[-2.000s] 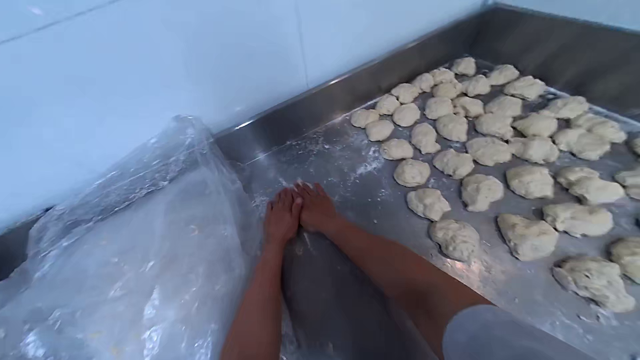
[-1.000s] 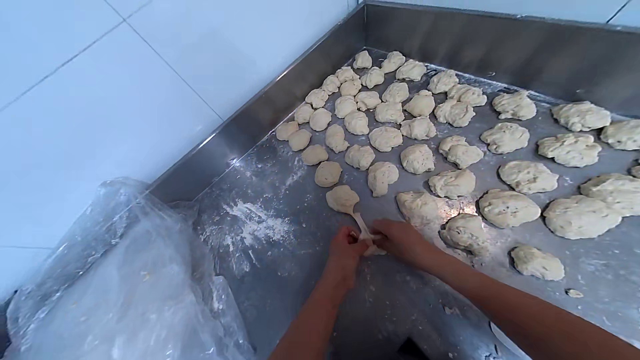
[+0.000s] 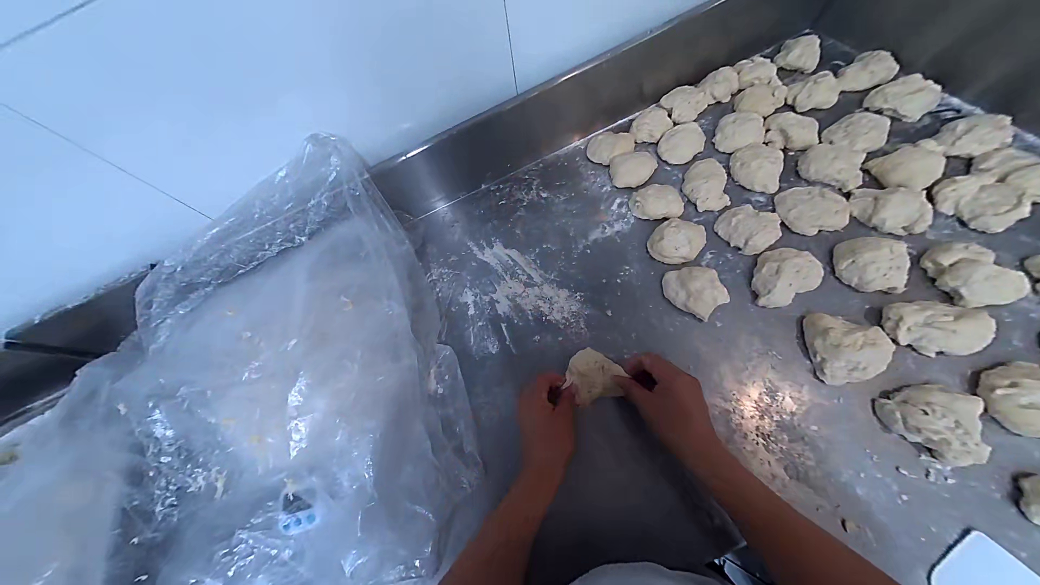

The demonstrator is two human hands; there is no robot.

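Between my hands, near the lower middle of the view, is a small flattened piece of dough point(image 3: 595, 375). My left hand point(image 3: 547, 418) pinches its left edge with thumb and finger, while my right hand point(image 3: 668, 398) grips its right edge. The piece is held just above or against the metal worktop point(image 3: 520, 390); which of these cannot be told. Many separate lumps of pale dough cover the right side, the closest to my hands being a lump point(image 3: 695, 292) up and to the right.
Crumpled clear plastic sheeting point(image 3: 268, 366) spreads over the left side. A raised metal rim point(image 3: 569, 101) runs along the tiled wall point(image 3: 244, 81). Loose flour point(image 3: 528, 292) is scattered beyond my hands. At the bottom right lies a white flat object point(image 3: 983, 561).
Two seconds ago my hands were together on the worktop. One second ago they were pulling at a stretched strand of dough beside the lumps; now they hold a separate flattened piece. The view has swung.
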